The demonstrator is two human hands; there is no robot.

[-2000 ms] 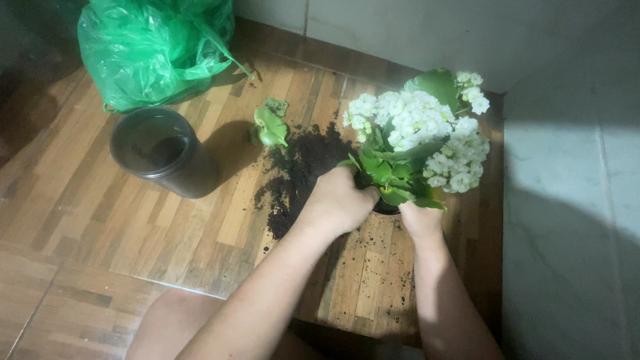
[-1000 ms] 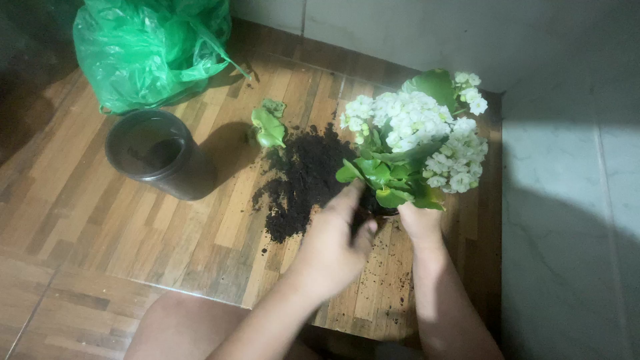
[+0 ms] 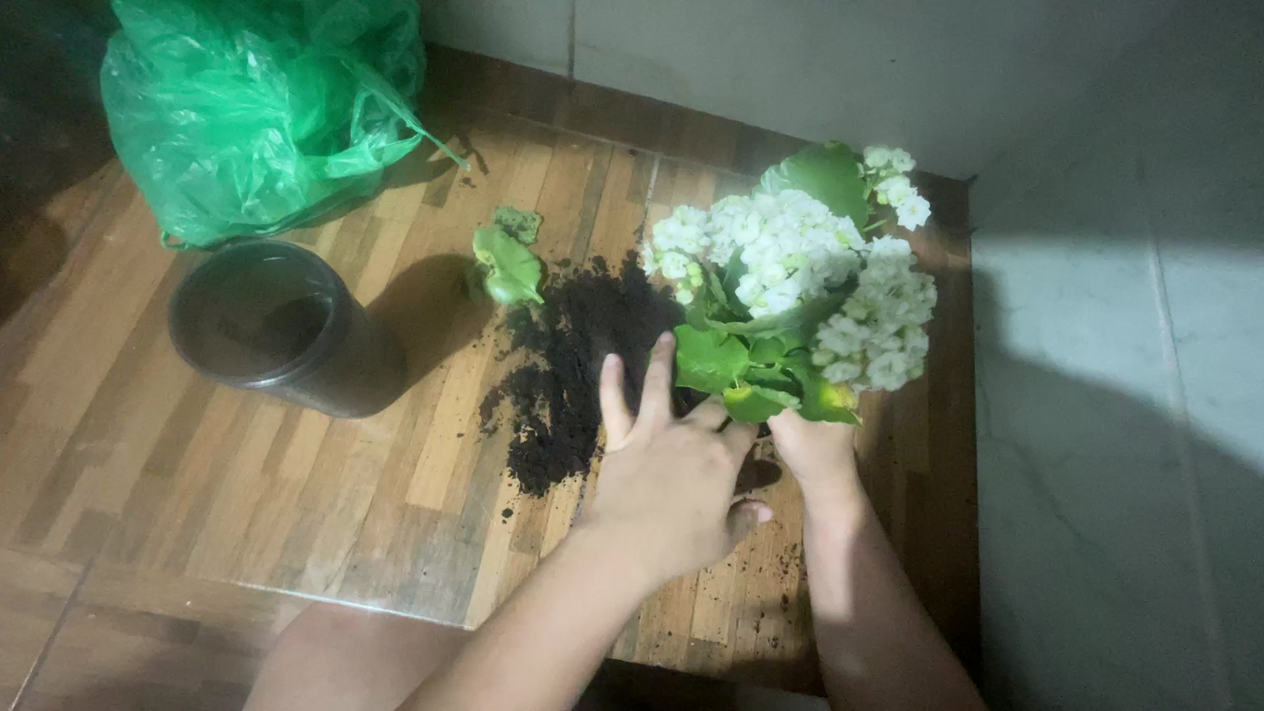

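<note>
A kalanchoe plant with white double flowers (image 3: 790,252) and green leaves stands at the right. My left hand (image 3: 676,474) is spread palm down at the left of the plant's base, fingers apart, with two fingertips over the edge of a heap of dark soil (image 3: 563,395). My right hand (image 3: 815,449) is under the leaves at the plant's base; its fingers are mostly hidden, and it seems to hold the base. The pot or root ball is hidden by leaves and hands. Behind the soil lies a detached leaf (image 3: 509,265), pale green, beside a smaller mottled piece.
A dark translucent plastic pot (image 3: 286,331) stands on the wood-look tiled surface (image 3: 326,513) at the left. Behind it sits a green plastic bag (image 3: 262,118). Pale tiled walls (image 3: 1106,415) bound the right and back. Soil crumbs are scattered near my forearms.
My left hand has come away from the plant's leaves toward me and opened, its fingers now spread toward the soil. My right hand has stayed at the plant's base.
</note>
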